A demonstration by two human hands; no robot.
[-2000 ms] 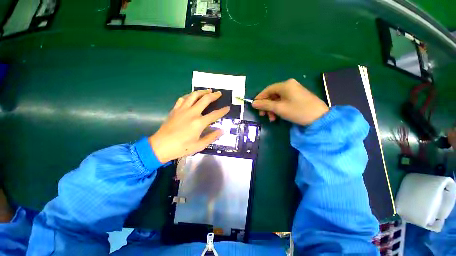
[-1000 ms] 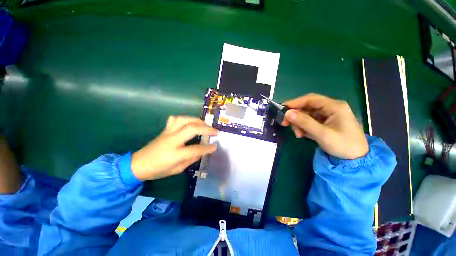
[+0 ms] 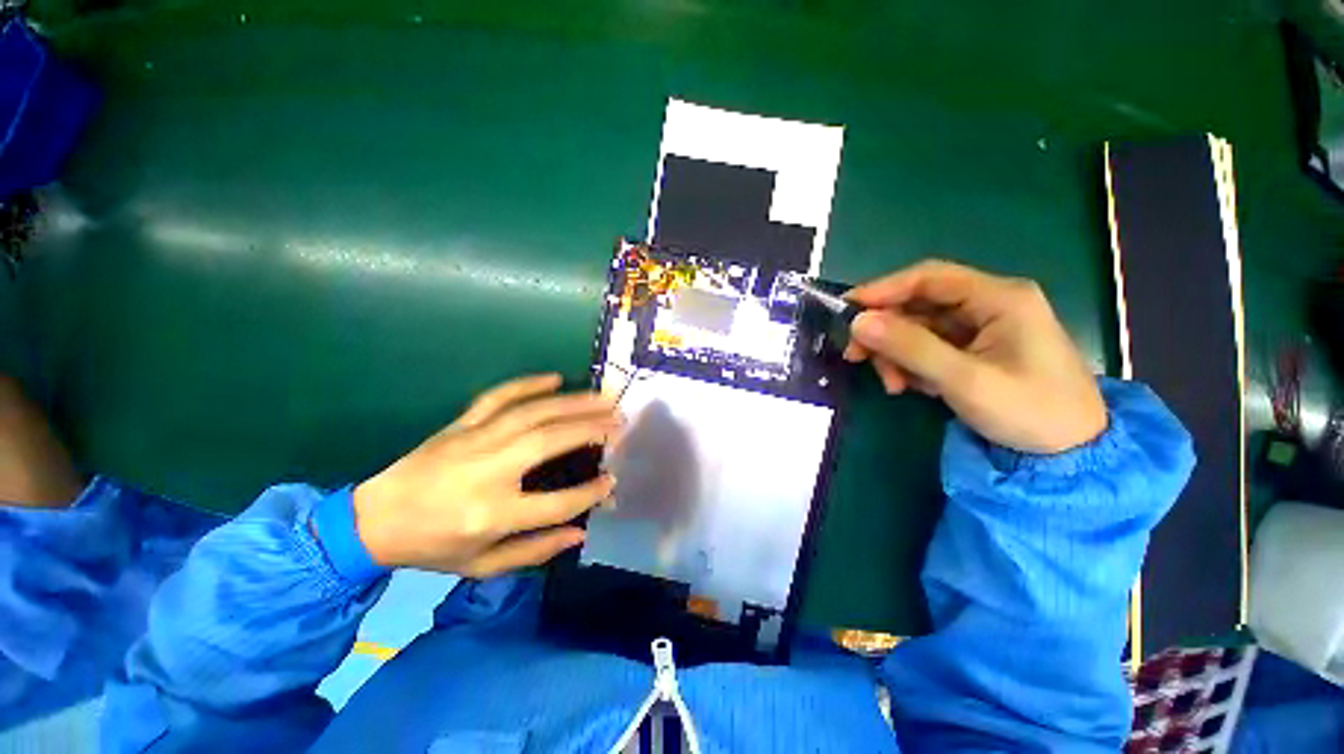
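Observation:
The tablet screen assembly [image 3: 722, 471] lies in front of me, silvery panel up, its lit mainboard [image 3: 708, 309] at the far end with orange flex cables [image 3: 644, 280]. The white release sheet [image 3: 752, 136] with a black adhesive block [image 3: 715, 203] sticks out beyond that end. My right hand [image 3: 980, 346] grips the tweezers [image 3: 830, 298], their tips over the board's right end. Whether the tips hold a piece is too small to tell. My left hand [image 3: 494, 479] rests on the assembly's left edge, fingers apart; a thin dark line shows by its fingertips.
Spare adhesive sheets [image 3: 1179, 383] stand in a stack at right. Beyond them are a white roll [image 3: 1300, 582] and red-leaded parts [image 3: 1285, 427]. A component tray [image 3: 1197, 704] is at lower right. A blue bin [image 3: 42, 111] is at upper left. Another person's arm [image 3: 37, 457] reaches in at left.
My left hand has left the black block for the assembly's left edge. The tweezers have moved from the release sheet to the board. The tablets at the top have gone out of view.

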